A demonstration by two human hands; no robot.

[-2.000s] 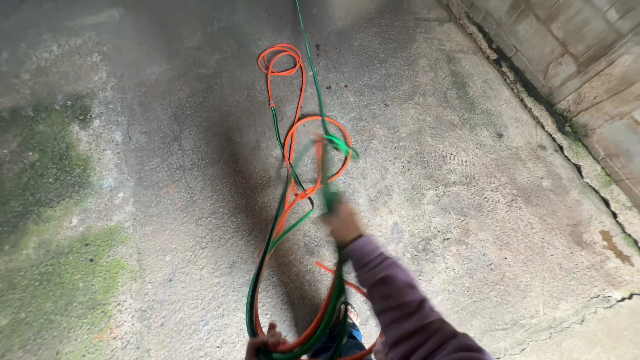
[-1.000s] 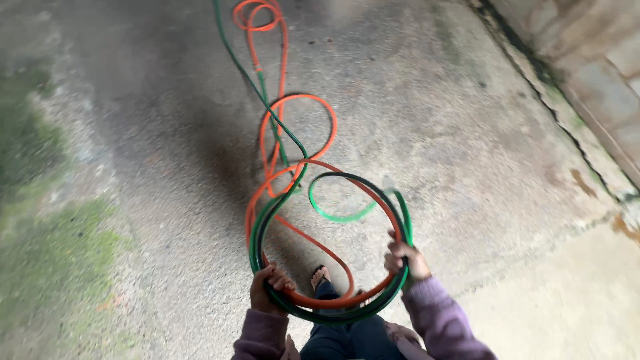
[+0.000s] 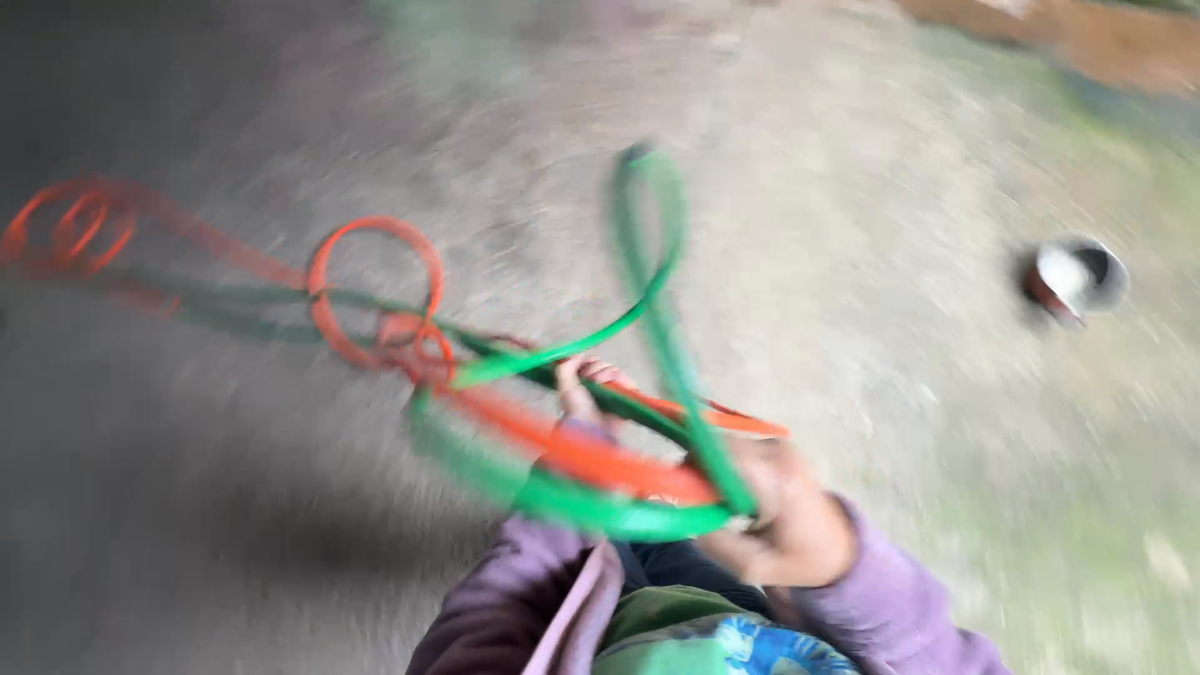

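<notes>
Blurred loops of green hose [image 3: 619, 517] and orange hose [image 3: 600, 459] hang together between my hands. My right hand [image 3: 783, 511] is closed around the bundle at its right end. Farther from me, my left hand [image 3: 591, 380] grips the far side of the coil, its fingers curled over the hose. A green loop rises above my right hand and bends back over the coil. More orange hose lies in rings on the ground to the left [image 3: 375, 225], with dark green lengths running beside it.
Rough concrete ground [image 3: 891, 309] surrounds the hose. A round metal container [image 3: 1083, 272], reddish at its base, stands at the right. Greenish patches mark the ground on the right, and a brown strip [image 3: 1059, 37] runs along the upper right edge.
The view has swung round strongly. The coil, seen as a wide open ring a second ago, now looks narrow and tilted, with a green loop standing up from it. Both hands still hold hose.
</notes>
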